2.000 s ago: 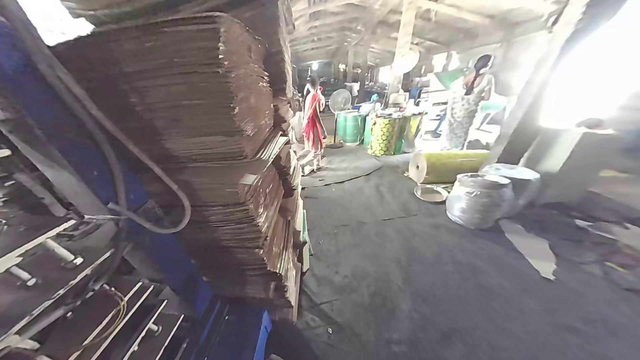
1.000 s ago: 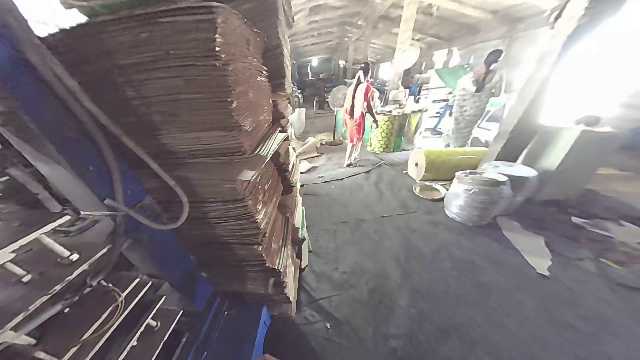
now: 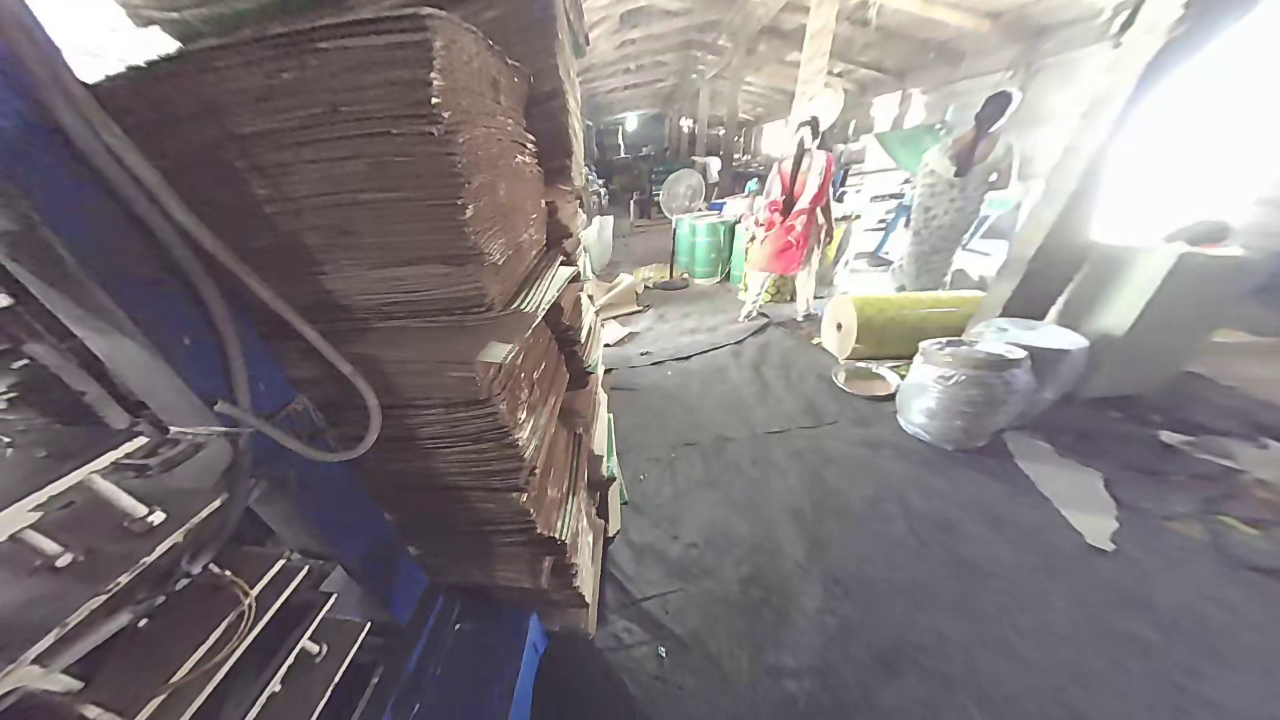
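Neither my left hand nor my right hand shows in the head view. A tall stack of brown sheets [image 3: 330,180], apparently cardboard, rises close by on the left, its layers uneven at the right edge. In front of it slants a blue metal frame [image 3: 290,430] with a looped grey cable [image 3: 300,330]. At the lower left lies a machine part with metal bars and bolts [image 3: 130,500].
On the dark floor [image 3: 780,520] to the right are a yellow-green roll [image 3: 900,322], a round metal pan [image 3: 866,380] and a plastic-wrapped bundle [image 3: 965,395]. Farther off stand a pedestal fan [image 3: 683,195], green drums [image 3: 705,247], a person in red [image 3: 793,215] and another person [image 3: 945,210].
The person in red has moved rightward across the aisle and now stands in front of the drums and nearer the yellow-green roll. The fan and green drums show to that person's left.
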